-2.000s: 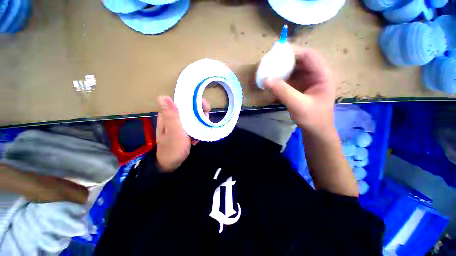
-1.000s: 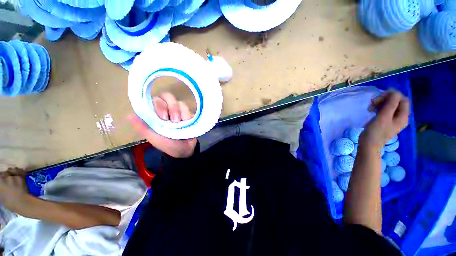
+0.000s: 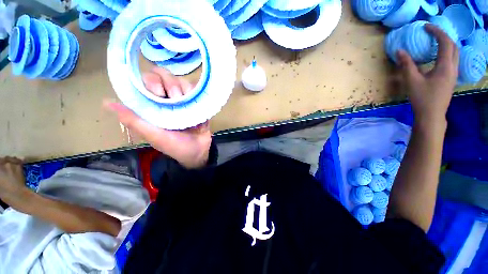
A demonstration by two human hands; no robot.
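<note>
My left hand holds a flanged ring up over the table, its raised blue collar facing the camera; my fingertips show through the centre hole. My right hand is at a dome stack on the table's right, with thumb and fingers around its right end. Whether it grips a dome firmly cannot be told. The white glue bottle stands on the table between my hands, its blue nozzle pointing away from me.
A ring pile lies at the back, and a ring stack at the left. A blue parts bin with perforated domes is beside my lap at the right. A neighbouring person's arm is at the lower left.
My right hand has gone from the glue bottle, past the parts bin, to the dome stack. The bottle is now on the table. My left hand still holds the ring, now nearer the camera.
</note>
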